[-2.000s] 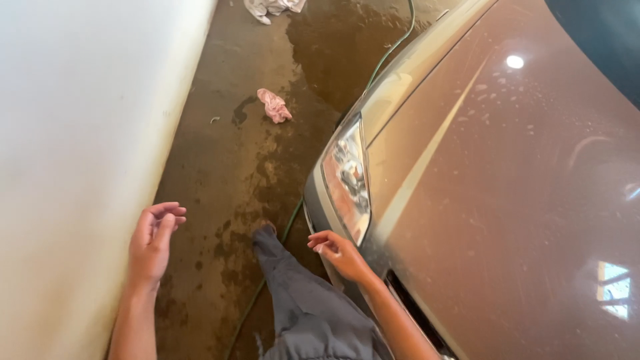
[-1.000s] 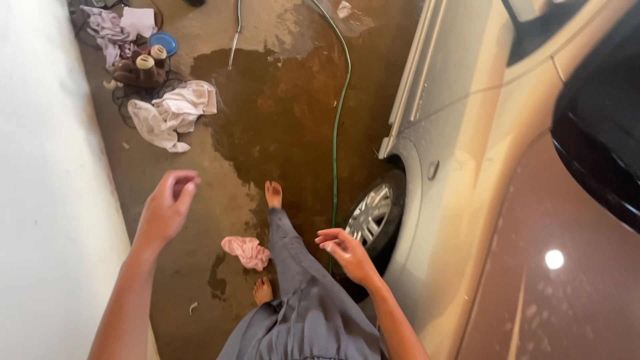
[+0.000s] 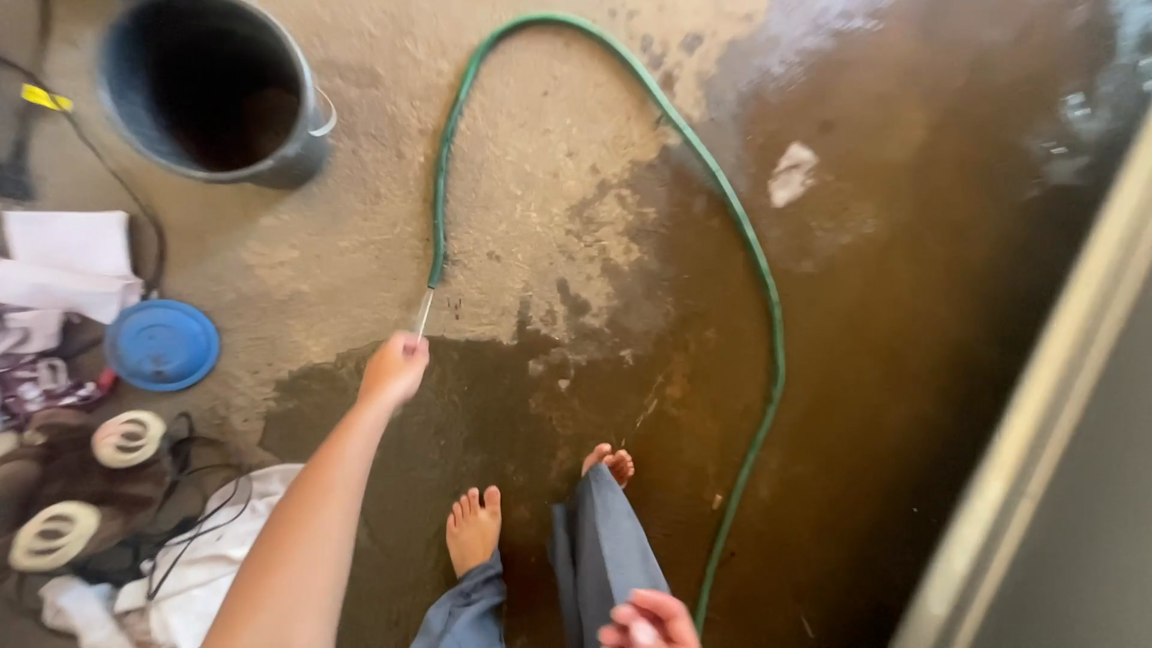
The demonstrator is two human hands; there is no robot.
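In the head view my left hand is closed around the pale, thin end piece of a green garden hose. From there the hose rises, arches over at the top and runs down the right side to the bottom edge. My right hand is at the bottom edge, partly cut off and blurred, with its fingers curled near the hose and over my trouser leg; nothing shows in it.
A dark bucket stands at upper left. Below it lie a blue lid, white cloths, rolls of tape and black cords. Wet concrete floor surrounds my bare feet. A car's side borders the right.
The view has moved along the car to the hose's end. My left hand, empty one second ago, has taken hold of the hose's end piece. The bucket shows more fully.
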